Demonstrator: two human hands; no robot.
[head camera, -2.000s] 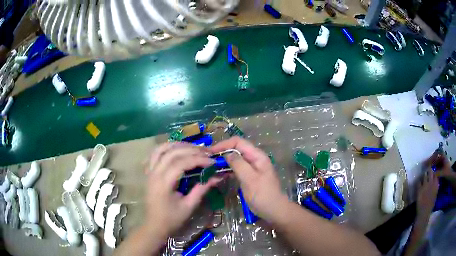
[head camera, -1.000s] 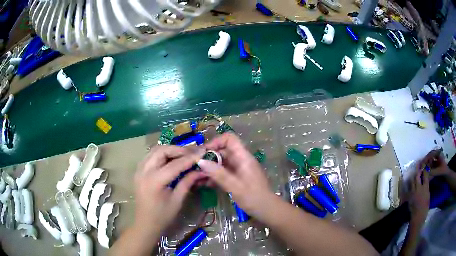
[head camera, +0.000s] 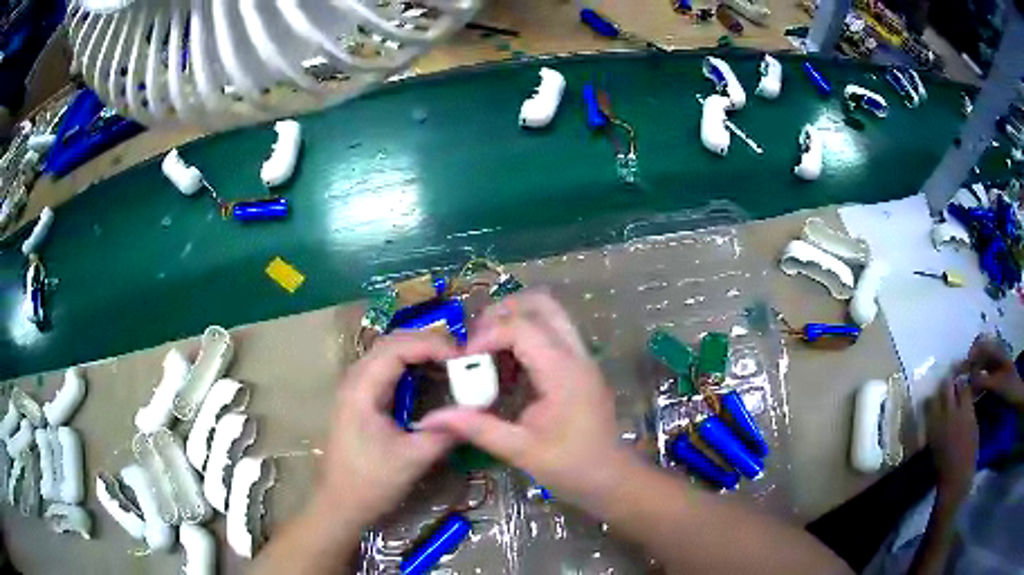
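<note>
A white housing (head camera: 474, 382) is held end-on between my two hands, with a small dark slot showing in its end face. My left hand (head camera: 387, 410) grips it from the left and my right hand (head camera: 550, 388) from the right, thumbs meeting below it. Most of the housing is hidden by my fingers. A clear blister tray (head camera: 674, 270) lies under my hands. On it, blue battery cells (head camera: 719, 438) are wired to green circuit boards (head camera: 711, 354). Another blue cell (head camera: 436, 545) lies below my hands, and more cells (head camera: 432, 317) lie just above them.
White housing halves (head camera: 168, 472) lie in groups at left. A green conveyor belt (head camera: 449, 191) carries closed housings, wired cells and a yellow scrap (head camera: 284, 274). A white fan grille (head camera: 258, 51) covers the top left. Another person's hands (head camera: 968, 393) work at far right, beside a white sheet (head camera: 898, 242).
The held piece has turned so a white end face shows; before, its open side with blue and green inside showed. Parts on the belt have shifted right.
</note>
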